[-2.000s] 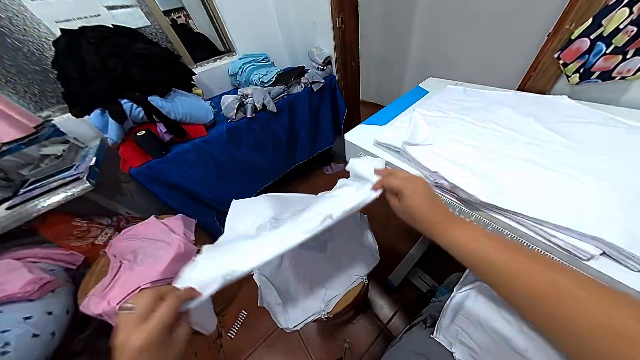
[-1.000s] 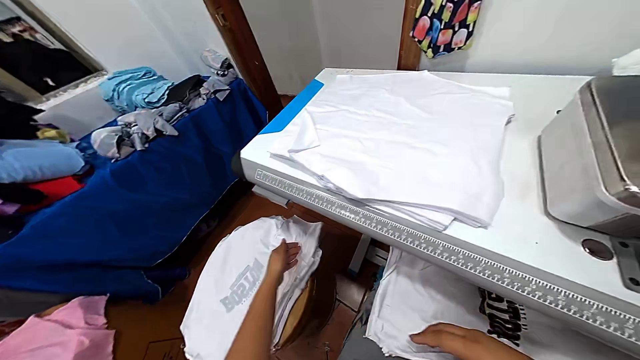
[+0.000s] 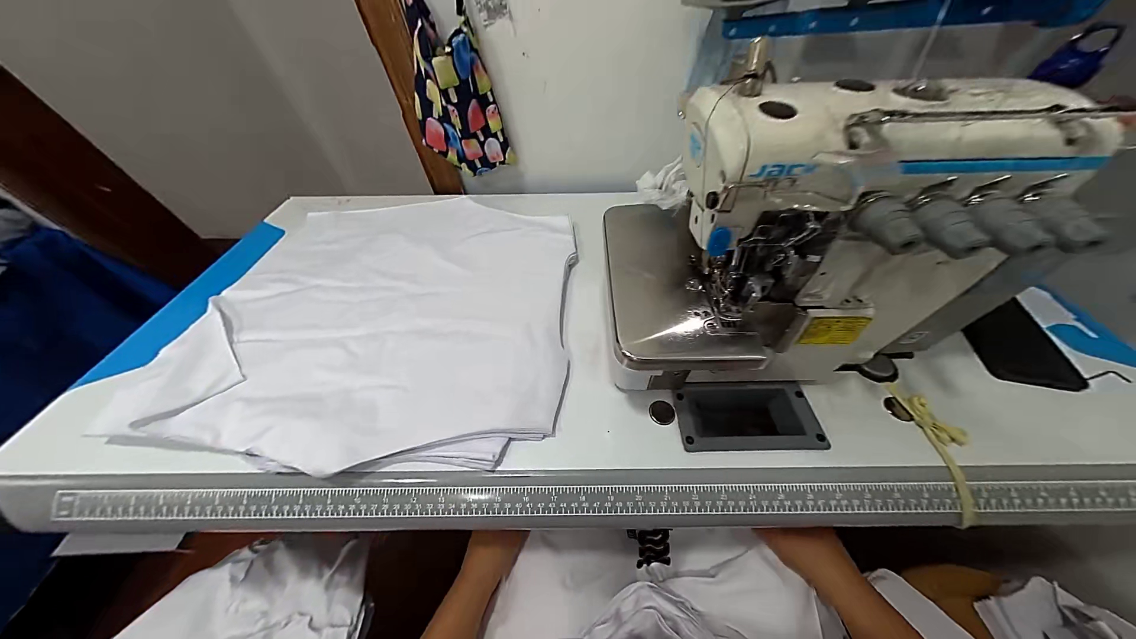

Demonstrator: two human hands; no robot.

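Note:
My left forearm and right forearm reach beneath the front edge of the sewing table; both hands are hidden under it. Between the forearms lies white fabric with a black print, bunched in the middle. On the table's left part rests a flat stack of cut white fabric pieces, one corner folded over. To its right stands a Jack overlock sewing machine with a metal plate. What my hands touch is not visible.
More white fabric lies below the table at left, and another piece at lower right. A measuring tape runs along the table's front edge. A yellow cord hangs over that edge. A popsicle-print cloth hangs behind.
The view has swung right to the machine. My left hand, earlier on printed white fabric beside the table, and my right hand, earlier on white cloth below it, have gone under the table edge.

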